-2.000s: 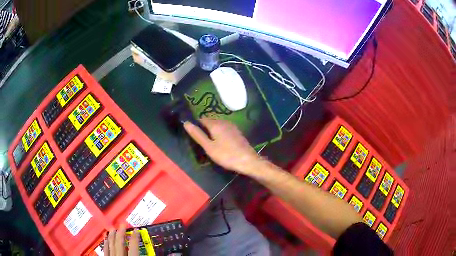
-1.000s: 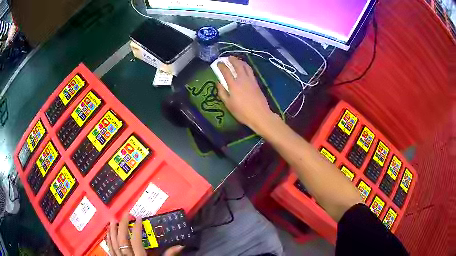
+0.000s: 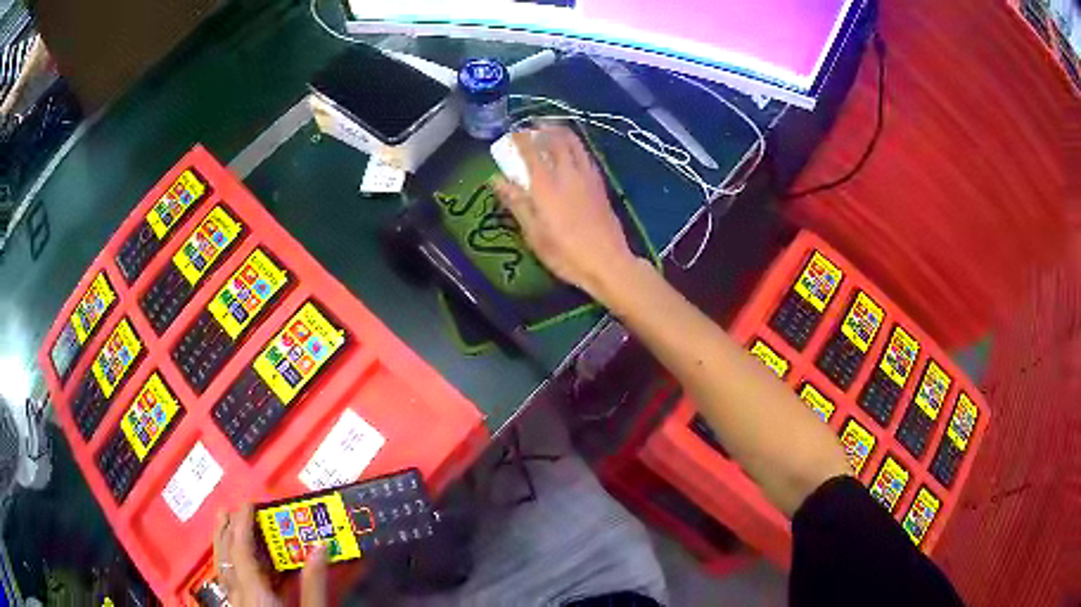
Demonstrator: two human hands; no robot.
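My left hand point(image 3: 255, 562), cut off by the bottom edge, holds a keypad phone point(image 3: 347, 519) face up over the near end of the left phone tray point(image 3: 417, 409). The phone's yellow screen sticker faces left and its black keypad right. My right hand point(image 3: 565, 202) lies on the white computer mouse point(image 3: 511, 160), on the black and green mouse mat point(image 3: 480, 232). The black barcode scanner point(image 3: 456, 267) lies on the mat's left side. Keypad phones fill the far pockets of the left tray. Two near pockets show white label slips point(image 3: 344, 451).
A monitor point(image 3: 664, 30) stands at the back. A small box point(image 3: 409, 148) with a dark top sits beside a blue can point(image 3: 484, 97). White cables point(image 3: 664, 142) lie behind the mat. A second tray of phones point(image 3: 771, 273) is at the right, near tall red stacks point(image 3: 948, 178).
My right hand has moved from the scanner to the mouse, which has shifted up and left. The phone in my left hand has moved slightly up and left, showing more of its yellow sticker.
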